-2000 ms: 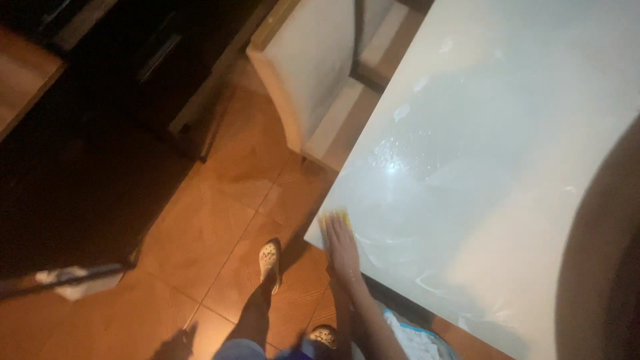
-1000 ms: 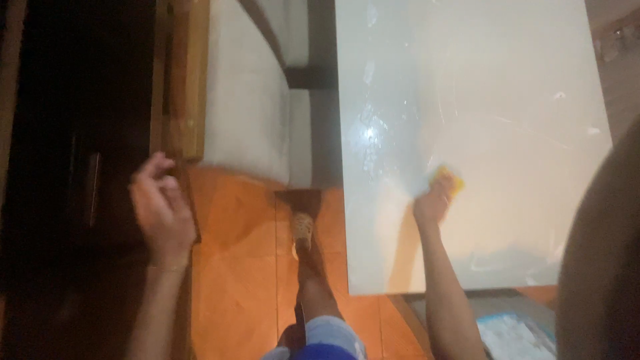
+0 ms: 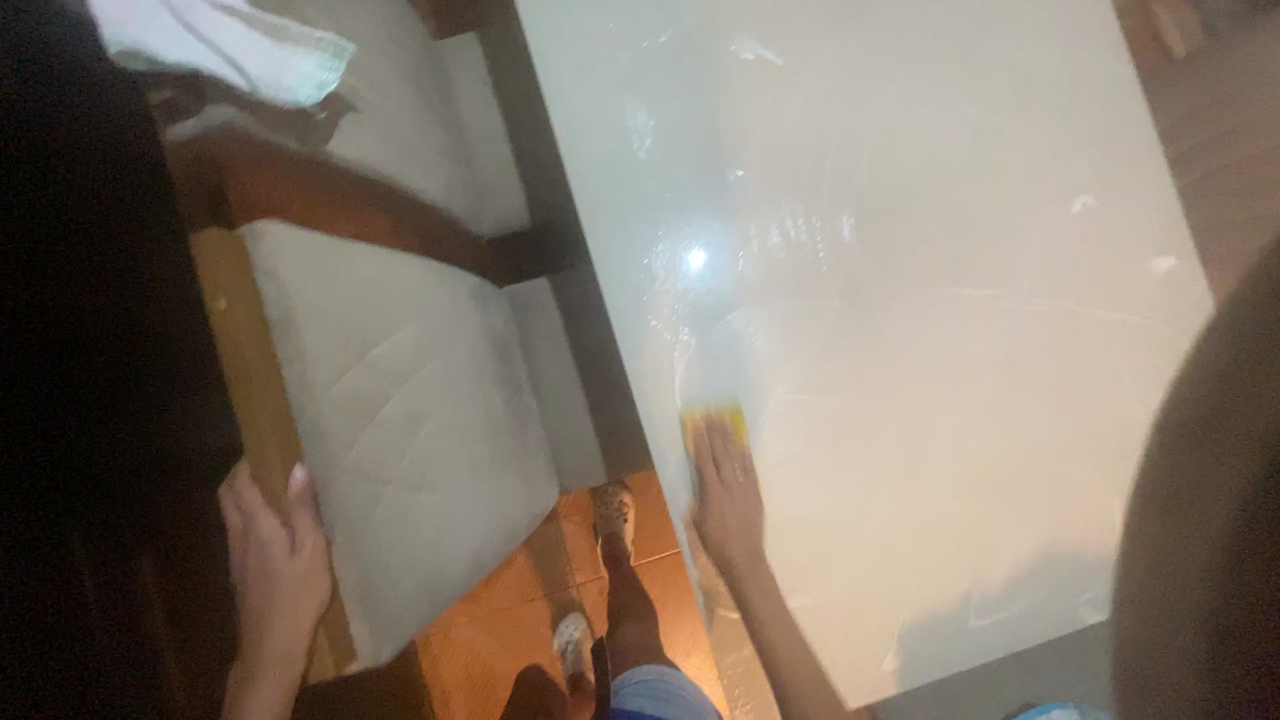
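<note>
With its fingers laid flat, my right hand point(image 3: 728, 495) presses a yellow sponge or cloth point(image 3: 715, 425) on the light tabletop point(image 3: 930, 420), close to the table's left edge. Wet streaks and foamy marks show on the surface ahead of that hand, around a bright light reflection. My left hand point(image 3: 275, 545) grips the wooden frame point(image 3: 250, 370) of a chair with pale upholstery point(image 3: 410, 420), its thumb over the inner side and its fingers around the outer side.
A second pale chair point(image 3: 395, 110) stands farther along the table, with a whitish cloth point(image 3: 225, 45) over it. Orange floor tiles point(image 3: 490, 640) show below, around my feet. A large dark curved shape point(image 3: 1210, 520) blocks the right edge of view. A blue and white item lies at the bottom right.
My left hand, free in the air one second ago, has taken hold of the chair frame. My right hand has moved the yellow sponge or cloth toward the table's left edge.
</note>
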